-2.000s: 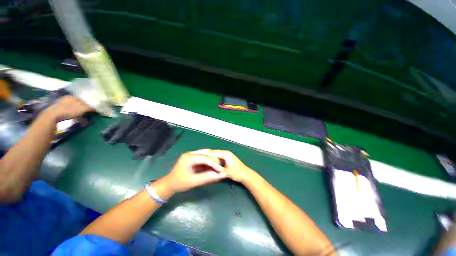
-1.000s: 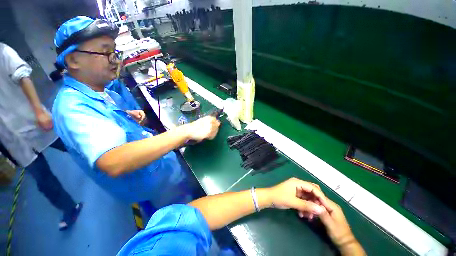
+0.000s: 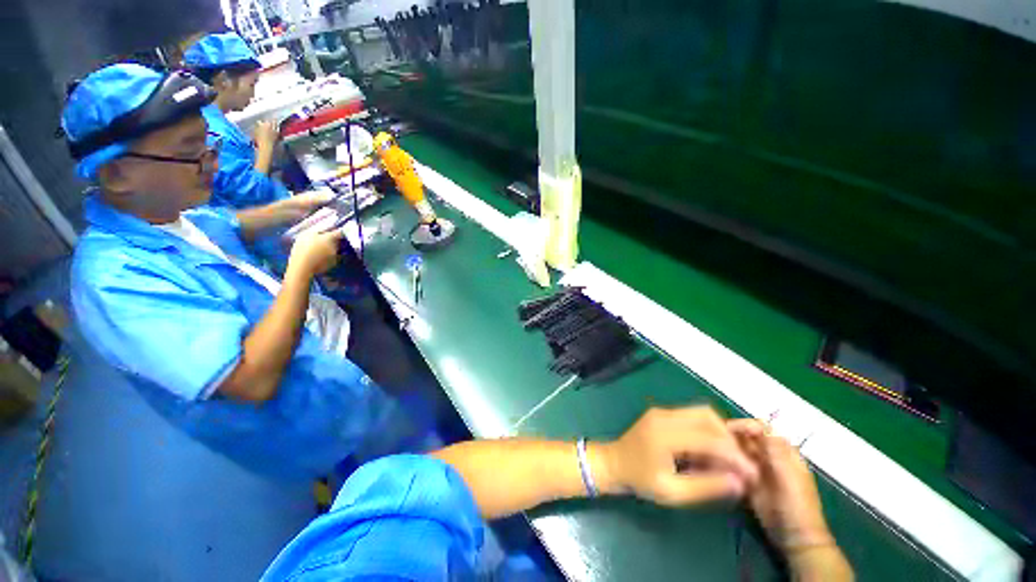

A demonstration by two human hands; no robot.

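My left hand [image 3: 684, 457], with a thin band at the wrist, is over the green bench with its fingers curled. My right hand [image 3: 782, 483] meets it at the fingertips. The fingers are blurred, and whether something small is between them cannot be told. A fanned pile of thin black strips [image 3: 585, 332] lies on the bench beyond my left hand, near the white edge strip.
A post with yellowish tape [image 3: 560, 216] stands behind the pile, with crumpled clear plastic [image 3: 531, 244] beside it. A yellow-orange screwdriver [image 3: 403, 177] stands farther left. Neighbours in blue work at left. A dark module [image 3: 875, 379] and a dark panel [image 3: 991, 460] lie on the belt.
The view has swung left from the tablet unit. The neighbour's arm has drawn back from the bench near the post. My hands stay together, and the fingers have shifted.
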